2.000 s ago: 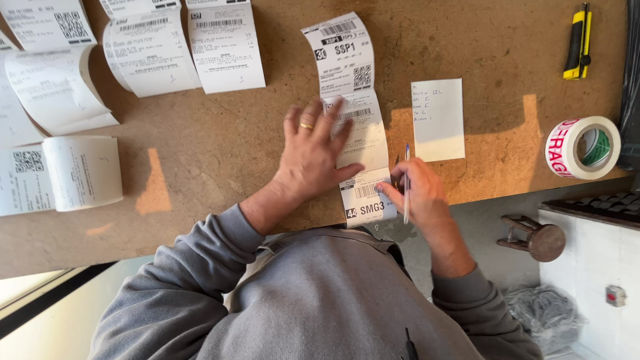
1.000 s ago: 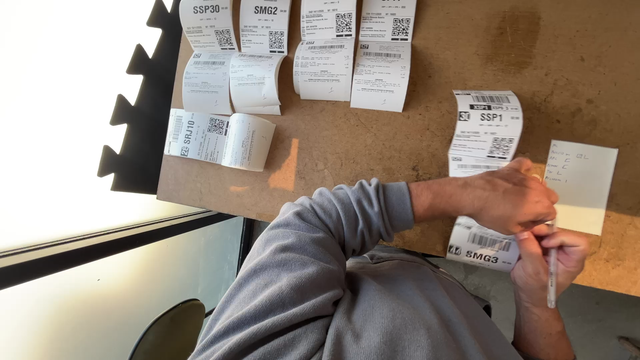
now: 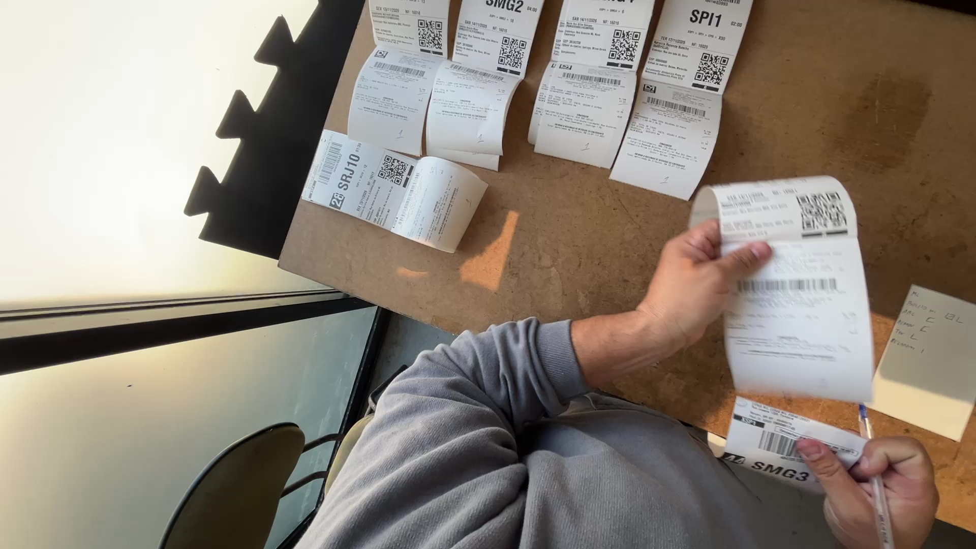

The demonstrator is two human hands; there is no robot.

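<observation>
My left hand (image 3: 698, 286) grips the side of a curled printed shipping label strip (image 3: 797, 320), thumb on its face, held up over the wooden table (image 3: 595, 252). Low at the right, my right hand (image 3: 877, 480) pinches the end of another printed label (image 3: 785, 446) between thumb and fingers. A clear ballpoint pen (image 3: 881, 503) with a blue tip is also in that hand, its tip pointing up past the label. A gap shows between the two papers. Right of them lies a handwritten paper note (image 3: 926, 362), partly in shadow.
Several printed label strips (image 3: 583, 114) lie in a row across the table's far side, curling at their ends. Another label strip (image 3: 362, 179) lies sideways near the left edge. A black foam mat (image 3: 259, 137) with toothed edges borders the table. A chair (image 3: 236, 488) stands at lower left.
The left hand now holds up one label strip, apart from the label in my right hand; one second ago both hands were together at the strip's edge. The view has shifted left since the first frame.
</observation>
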